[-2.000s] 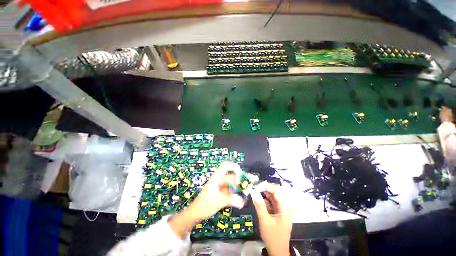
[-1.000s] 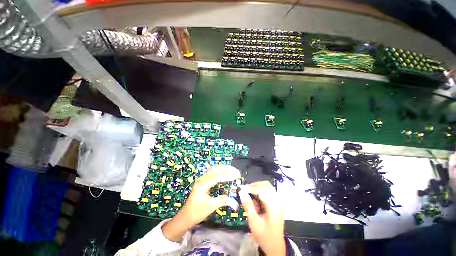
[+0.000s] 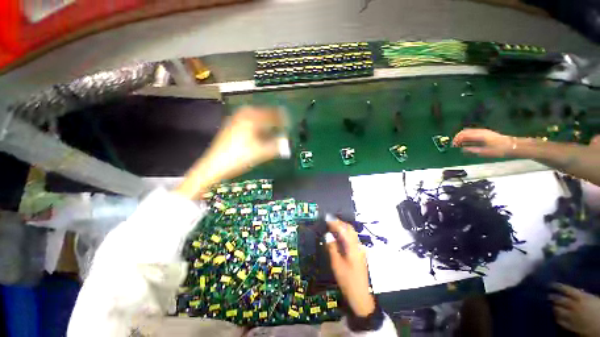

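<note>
My left hand is raised over the near-left part of the green belt. It is blurred, and whether it holds anything cannot be told. My right hand is over the black mat, its fingertips a little apart with nothing visible between them. Pale coverings show on fingertips. Loose green circuit boards with yellow blocks lie in a pile left of my right hand. A tangled heap of black leads lies right of it on a white sheet. Boards with black leads lie spaced along the belt.
Another person's hand reaches over the belt beside a board; another hand shows at lower right. Rows of boards and green-yellow wires lie beyond the belt. A metal post and clear bags are at left.
My left hand has moved up and away from my right hand, from the board pile to over the belt. Another person's arm has reached in from the right. The camera view has shifted.
</note>
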